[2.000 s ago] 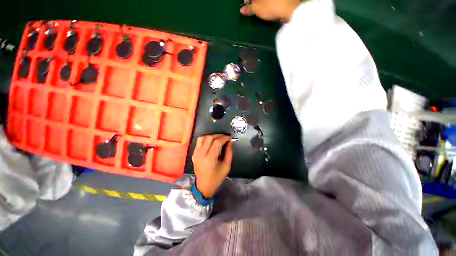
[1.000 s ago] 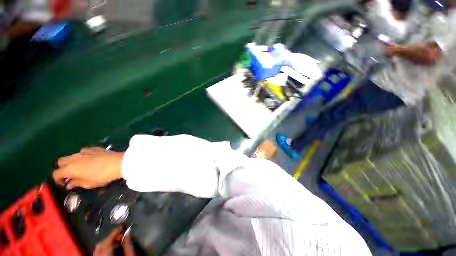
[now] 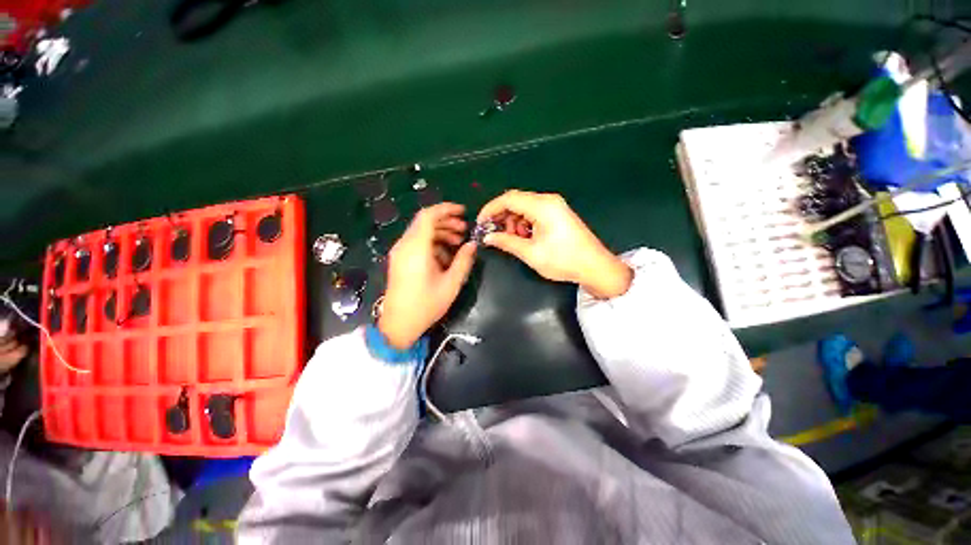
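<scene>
My left hand [image 3: 424, 266], with a blue wrist strap [image 3: 395, 347], and my right hand [image 3: 540, 232] meet over the dark green mat. Between their fingertips is a small shiny round housing [image 3: 486, 231], mostly covered by the fingers. My right thumb and finger pinch it; my left fingertips touch its left side. Left of my left hand lie other shiny housings [image 3: 329, 249] and several black discs [image 3: 383, 211]. The orange-red compartment tray [image 3: 213, 367] is at the left, with black discs in its two upper rows and two in its bottom row.
A white rack [image 3: 740, 229] stands at the right with a black device, a green-capped tube and blue material [image 3: 918, 141] on it. A white cable [image 3: 431, 373] lies by my left wrist. A single disc [image 3: 503, 97] is on the raised green section. Another person's blue shoe [image 3: 840, 365] shows at the right.
The view has swung back from the right side. My right hand has come from the loose parts to meet my left hand, and a shiny part is now between the fingertips.
</scene>
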